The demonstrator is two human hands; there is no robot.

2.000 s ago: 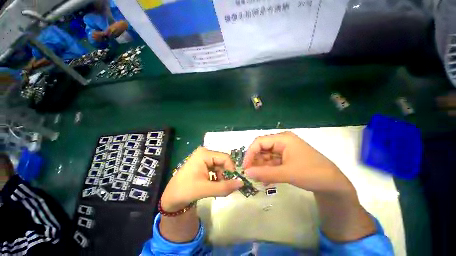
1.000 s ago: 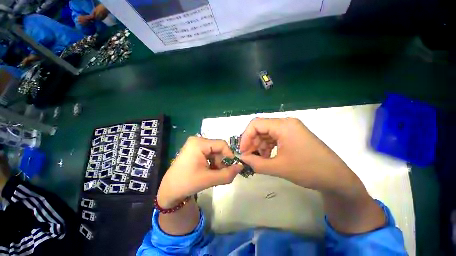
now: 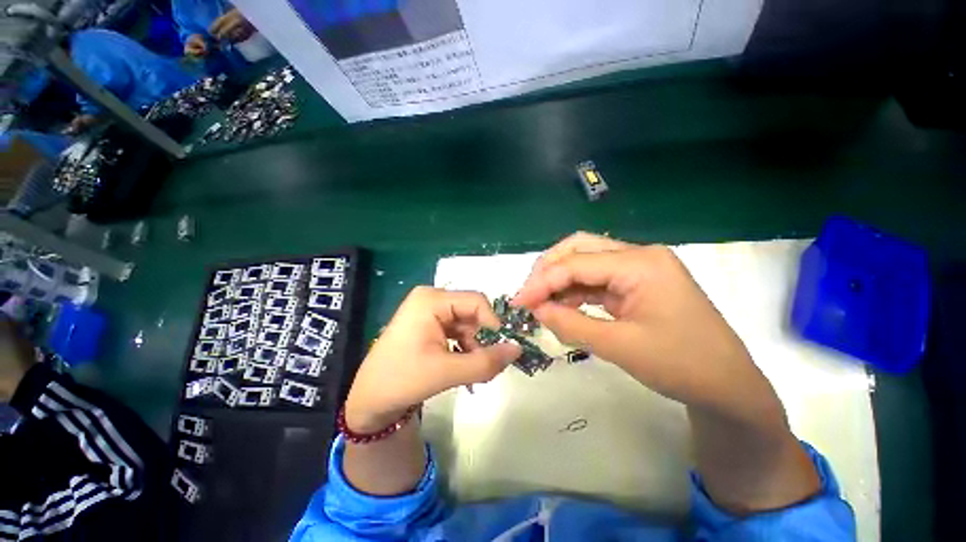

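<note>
My left hand [image 3: 429,344] holds a small green circuit board [image 3: 492,336] between thumb and fingertips over the cream work mat [image 3: 508,455]. My right hand [image 3: 625,307] is close beside it, thumb and index fingertips together near the board's upper edge. Whether they pinch a small part cannot be told. A pile of green boards [image 3: 533,361] lies just below and behind the fingertips, partly hidden. A small dark part [image 3: 577,356] lies on the mat under my right hand. A thin loop-shaped piece [image 3: 573,427] lies lower on the mat.
A black tray [image 3: 254,466] with rows of pale-framed units is at left. A blue bin [image 3: 863,296] is at the mat's right edge. One camera unit [image 3: 592,181] with a yellow screen lies beyond the mat. A chart sheet [image 3: 530,53] hangs at the top. People sit at far left.
The view has shifted. My right hand's fingertips have risen slightly from the board and its fingers are straighter. My left hand keeps its hold. The dark part shows again under my right hand.
</note>
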